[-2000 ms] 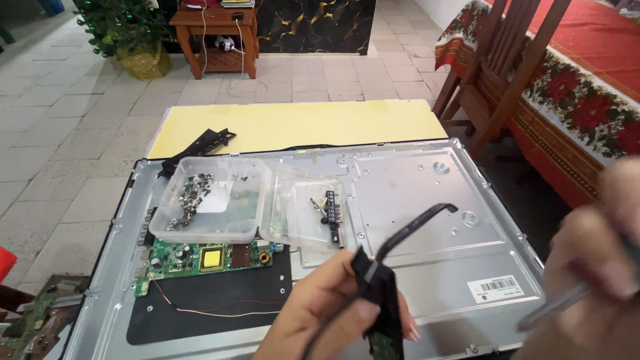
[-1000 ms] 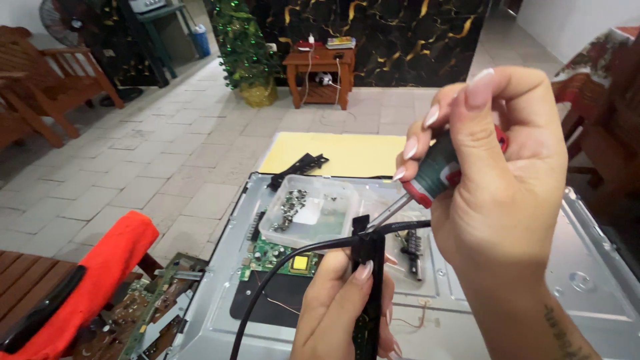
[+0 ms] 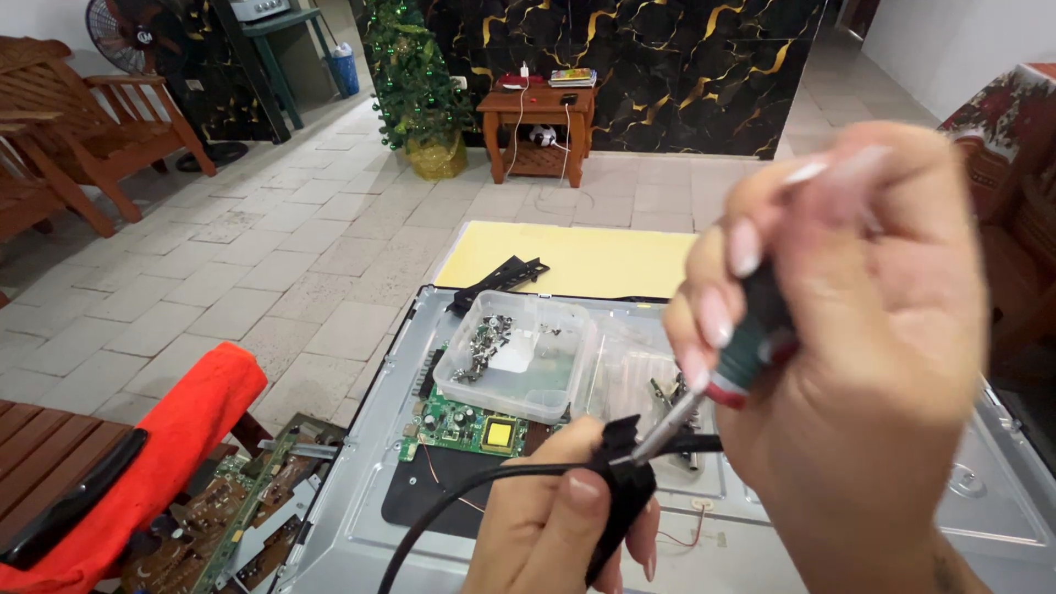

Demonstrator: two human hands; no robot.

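My left hand point(image 3: 561, 520) grips a black plastic bracket point(image 3: 629, 487) with a black cable point(image 3: 437, 499) running across its top. My right hand point(image 3: 850, 330), blurred, is closed round the dark green and red handle of a screwdriver point(image 3: 672, 425). The screwdriver's shaft slants down to the left, and its tip meets the bracket beside the cable. Behind the hands, a clear plastic container point(image 3: 540, 388) of screws rests on a metal TV back panel point(image 3: 355, 503), partly over a green circuit board point(image 3: 462, 425). Small parts lie in a clear tray point(image 3: 615, 363), partly hidden by my right hand.
Black plastic brackets point(image 3: 499, 280) lie at the panel's far left corner, near a yellow sheet point(image 3: 577, 252). At left are a red cloth point(image 3: 198, 412) on a wooden slatted seat point(image 3: 58, 454) and more circuit boards point(image 3: 190, 528). A small wooden table point(image 3: 536, 103) stands farther back.
The screwdriver, away from the bracket two seconds ago, now meets it. The cable end that stuck up above the bracket now lies across it. The view has swung left.
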